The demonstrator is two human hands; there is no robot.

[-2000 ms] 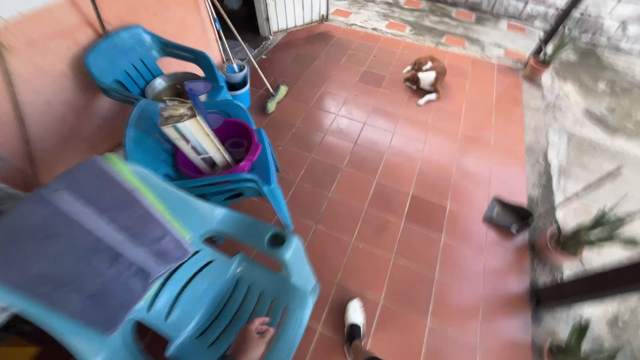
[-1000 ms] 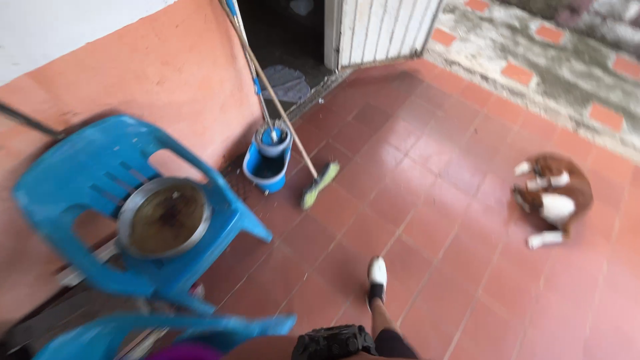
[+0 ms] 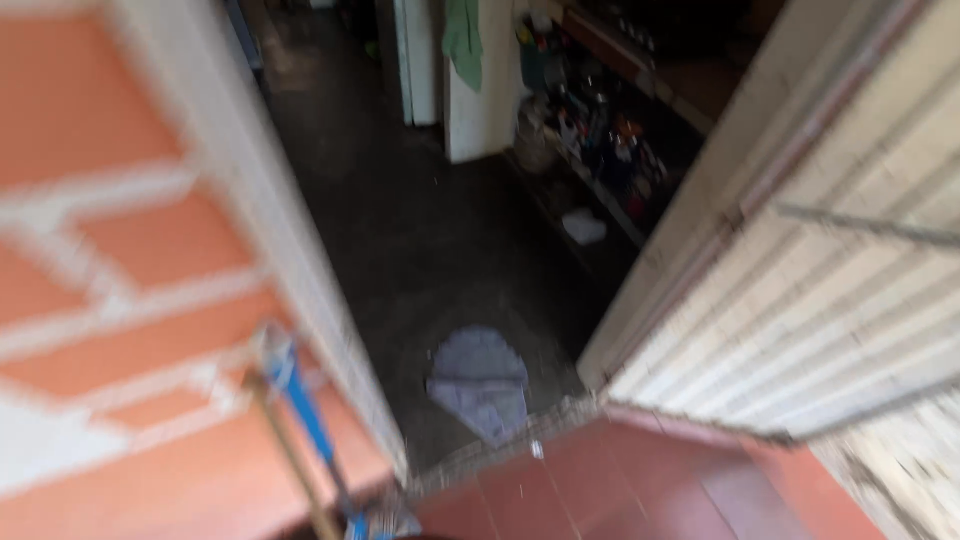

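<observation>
Neither of my hands shows in the head view now. A blue mop handle (image 3: 306, 409) and a wooden pole (image 3: 289, 450) lean against the orange and white wall (image 3: 90, 315) at the lower left. Their lower ends run down to something blue, partly cut off at the bottom edge. A greyish-purple cloth (image 3: 480, 382) lies on the dark floor just inside the open doorway. Near the threshold is a small white scrap (image 3: 536, 449).
A ribbed, cream metal door (image 3: 795, 322) stands open at the right. Inside, low shelves (image 3: 600, 172) hold many blurred items at the right, and a green cloth (image 3: 465, 45) hangs by a white panel. Red tiles (image 3: 600, 480) cover the floor outside.
The view has swung and come closer to the doorway. The blue chairs, the metal pan, the dog and the foot seen a second ago are out of view.
</observation>
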